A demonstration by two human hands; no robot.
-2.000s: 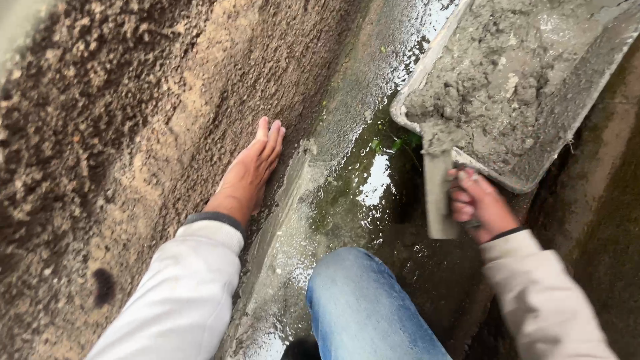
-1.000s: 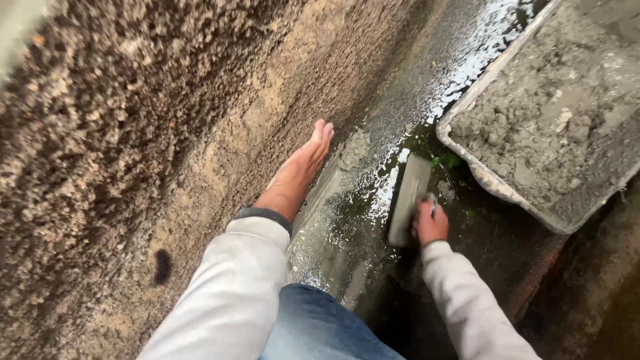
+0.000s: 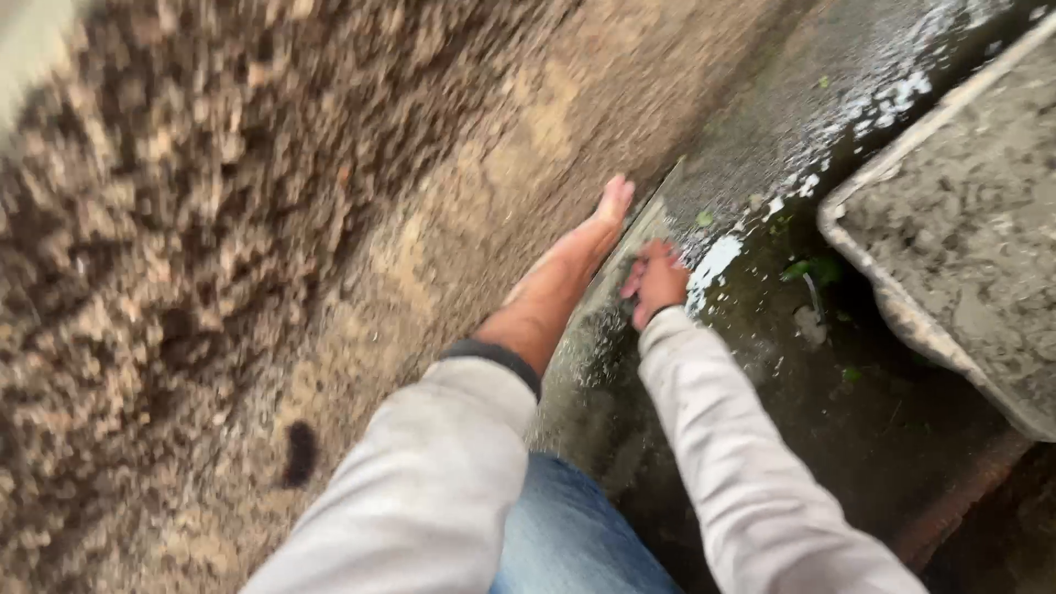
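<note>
My left hand point(image 3: 610, 210) lies flat on the rough, brown wall face, just beside the seam where it meets a wet grey ledge. Close to its right, my right hand point(image 3: 657, 280) has its fingers curled round the handle of a rectangular plastering trowel, the handle mostly hidden. The trowel's blade point(image 3: 656, 216) is blurred and lies along the seam, one straight edge against the wall side. A tub point(image 3: 899, 318) of wet grey mortar point(image 3: 973, 223) is at the right edge of the view.
Wet concrete point(image 3: 742, 148) with shiny patches runs up and right between wall and tub. Small green plants point(image 3: 813, 268) grow beside the tub's corner. Coarse, crumbly material point(image 3: 206, 206) covers the wall on the left. My jeans-clad knee point(image 3: 569, 528) is at the bottom.
My right hand and the trowel have moved from beside the mortar tub over to the seam near my left hand. My left hand stays against the wall.
</note>
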